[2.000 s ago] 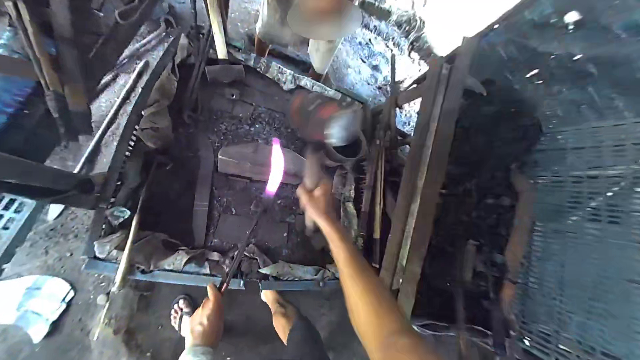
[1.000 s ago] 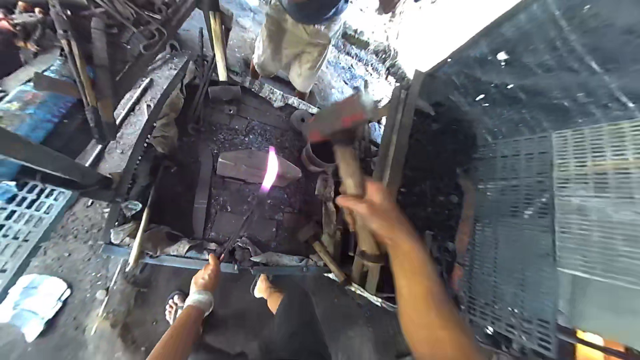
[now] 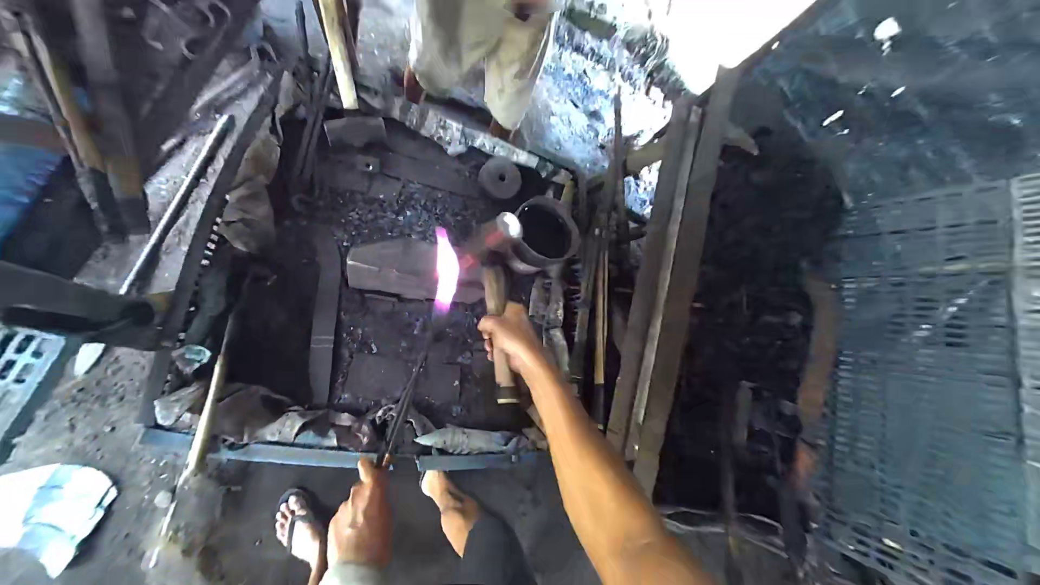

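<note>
My right hand (image 3: 510, 331) grips the wooden handle of a hammer (image 3: 492, 237), whose head is over the right part of the anvil block, close beside the glowing metal. In my left hand (image 3: 363, 513), at the near edge of the pit, are the ends of long dark tongs or a rod (image 3: 406, 396); which of the two I cannot tell. At the far end of it a curved, white-pink glowing piece of metal (image 3: 446, 268) lies across the wedge-shaped anvil block (image 3: 390, 266). The joint between the two is too dark to make out.
An open metal pipe or pot (image 3: 546, 232) and a round disc (image 3: 500, 177) are behind the hammer. Long wooden beams (image 3: 670, 268) run along the right. A person in light trousers (image 3: 487, 49) stands at the far edge. Another wooden handle (image 3: 337, 53) rises nearby. A metal rim (image 3: 268, 453) edges the near side.
The hammer, raised to the right of the glowing metal one second ago, is now down beside it. My left hand still holds the near end of the tongs or rod.
</note>
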